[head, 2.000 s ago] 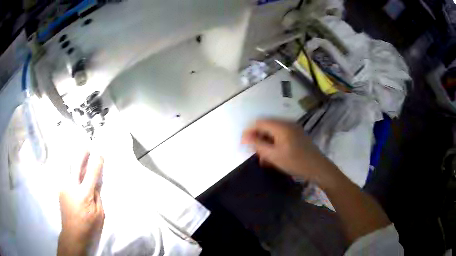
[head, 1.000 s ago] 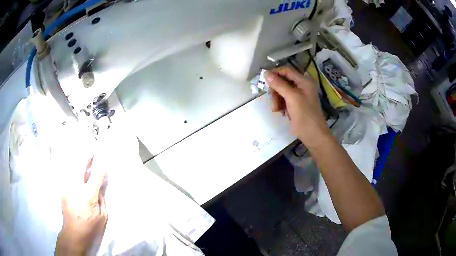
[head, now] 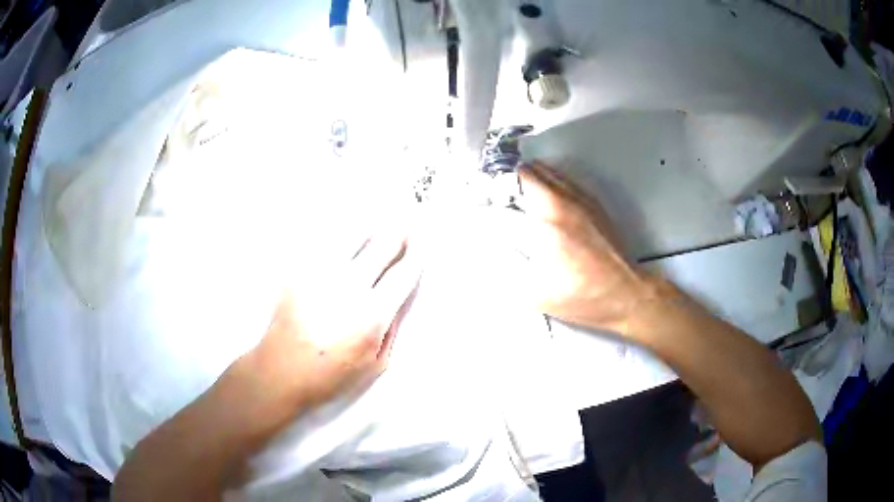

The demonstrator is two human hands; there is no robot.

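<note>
A white garment piece (head: 127,363) is spread over the machine table and hangs past its front edge. My left hand (head: 338,319) lies flat on the cloth, left of and below the needle area, fingers pointing up. My right hand (head: 573,255) lies on the cloth just right of the presser foot (head: 502,162), its fingertips close beside it. Strong lamp glare washes out the cloth, the fingertips and any seam at the needle. I cannot tell whether either hand pinches the cloth.
The sewing machine head (head: 627,59) spans the top right. A crumpled white scrap (head: 757,216) lies at the base of its arm. A yellow item (head: 839,270) and the tool tray are at the right table end. White cloth hangs beyond. The wooden table edge (head: 12,235) is far left.
The view has shifted left. My right hand has left the crumpled scrap, which lies by the machine arm, and is now beside the presser foot. My left hand stays on the cloth.
</note>
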